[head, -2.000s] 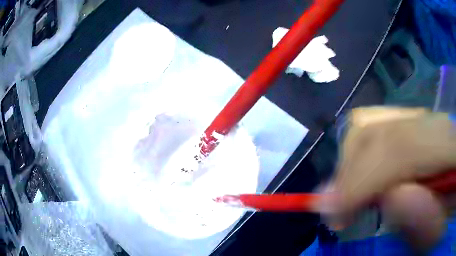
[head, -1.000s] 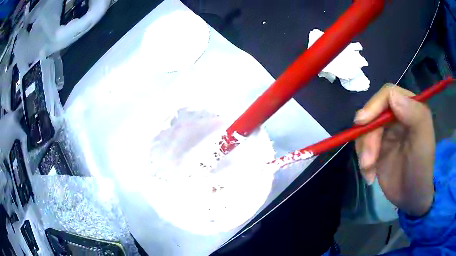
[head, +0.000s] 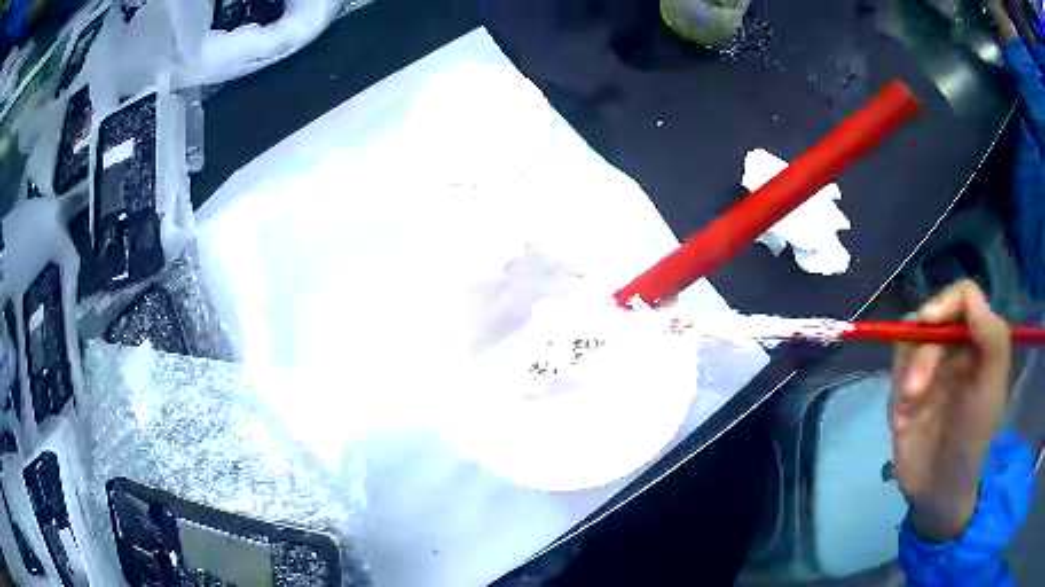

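My right hand [head: 949,396] is at the right, holding the thin red handle of the paste brush [head: 905,333]. The brush lies roughly level, its white-caked end pointing left at the right rim of the paste tub [head: 619,430]. The tub is washed out by glare, so I cannot tell whether the tip touches paste. A thicker red rod [head: 774,206] stands tilted in the tub, its lower end caked white. The tub sits on a white paper sheet [head: 275,218]. My left hand is out of the picture.
Black phone half-assemblies [head: 126,184] lie in foam sleeves along the left. Another [head: 229,553] lies at bottom left beside bubble wrap [head: 195,424]. A crumpled tissue [head: 819,235] is behind the red rod, a small jar [head: 705,17] at the top. A pale stool [head: 854,470] is beyond the bench edge.
The brush was inside the tub, then at its rim; its tip has turned from sloping down to nearly level, with thick white on it. The view has shifted, and the small jar now shows.
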